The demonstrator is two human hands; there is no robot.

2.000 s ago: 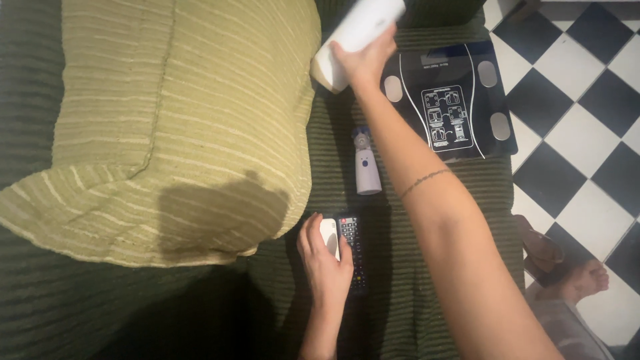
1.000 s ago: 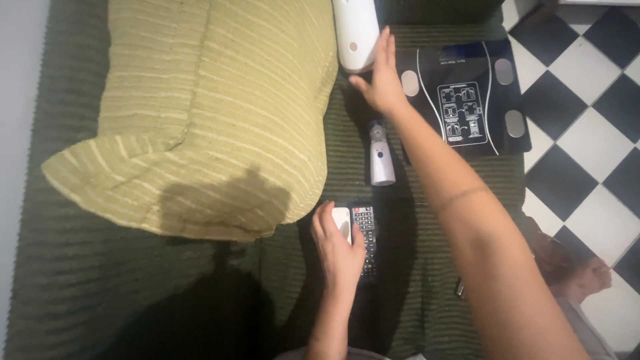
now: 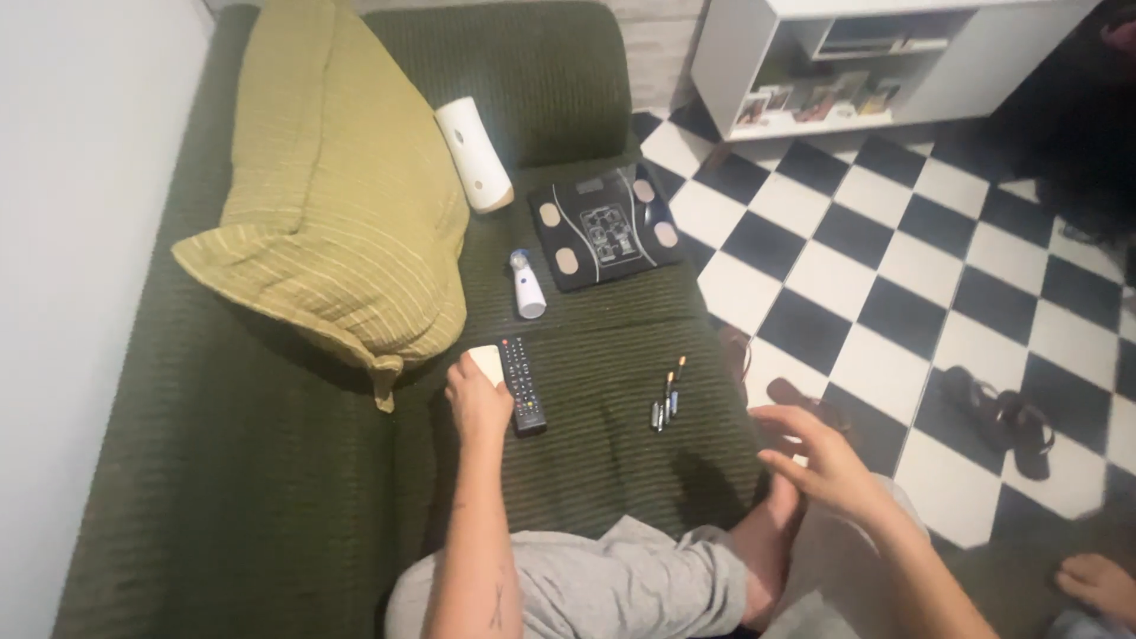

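Note:
My left hand (image 3: 479, 399) rests on a pale remote-like device (image 3: 485, 363), its fingers around the sides. Against that device's right side lies a black remote control (image 3: 522, 386). My right hand (image 3: 821, 461) is raised near my bent leg, fingers apart, holding nothing. Several batteries (image 3: 665, 410) lie loose on the green corduroy sofa (image 3: 603, 461), between my hands. Above the remotes lies a small white handheld device with a clear top (image 3: 528, 288). A black glass body scale (image 3: 606, 228) lies beyond it, and a white curved appliance (image 3: 475, 155) leans by the cushion.
A large yellow-green cushion (image 3: 355, 195) fills the sofa's left part. On the checkered floor (image 3: 852, 248) lie dark sandals (image 3: 998, 417). A white cabinet (image 3: 754, 71) stands at the back. Another person's foot (image 3: 1100, 581) shows at lower right.
My right hand has left the white appliance and come back toward my leg. The appliance now stays by the cushion. My left hand remains on the pale device. The view has shifted and widened.

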